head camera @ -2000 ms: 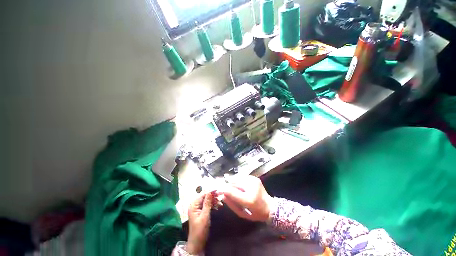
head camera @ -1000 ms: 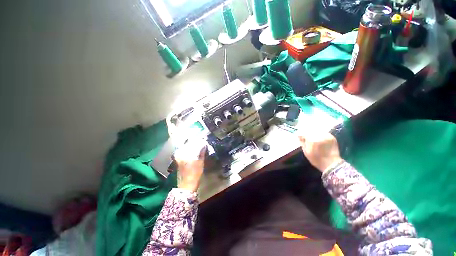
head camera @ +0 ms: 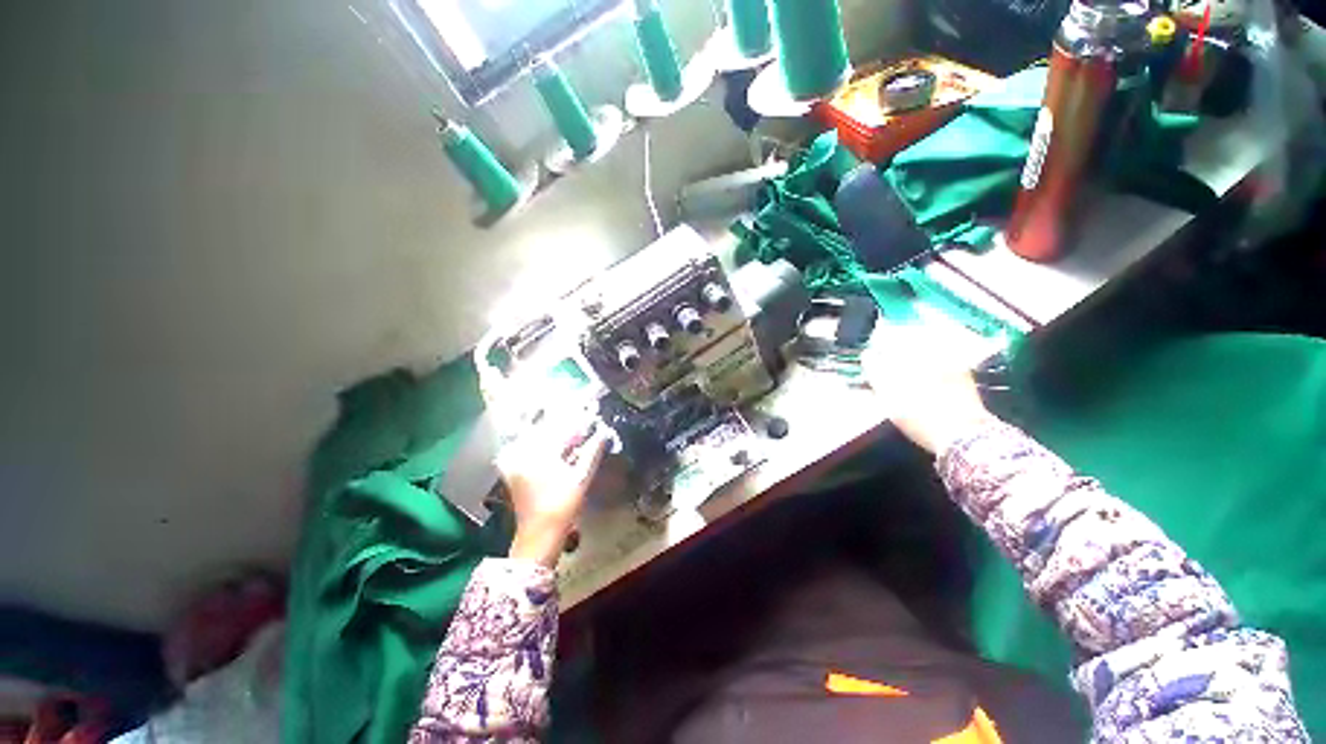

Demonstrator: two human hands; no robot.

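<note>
The pale boxy overlock machine [head camera: 669,320] with dark tension knobs stands mid-view, its dark looper area [head camera: 698,436] low on the front. My left hand [head camera: 541,454] is at the machine's left end by the needle area, under lamp glare; its fingers are bent, and I cannot tell whether they hold anything. My right hand [head camera: 919,381] rests over the table right of the machine, beside a slim green-handled tool [head camera: 832,364]; strong glare washes out its fingers, so its grip is unclear.
Green cloth lies left [head camera: 386,538] and right [head camera: 1192,480] of the table. Green thread cones [head camera: 563,109] stand behind the machine. At the back right are an orange-red box [head camera: 877,131], a flat black rectangle [head camera: 878,218] on green scraps and an orange-red flask [head camera: 1062,160].
From two seconds ago, my hands have parted from in front of the machine: left to the needle area, right to the table's right. Since one second ago, they have shifted only slightly.
</note>
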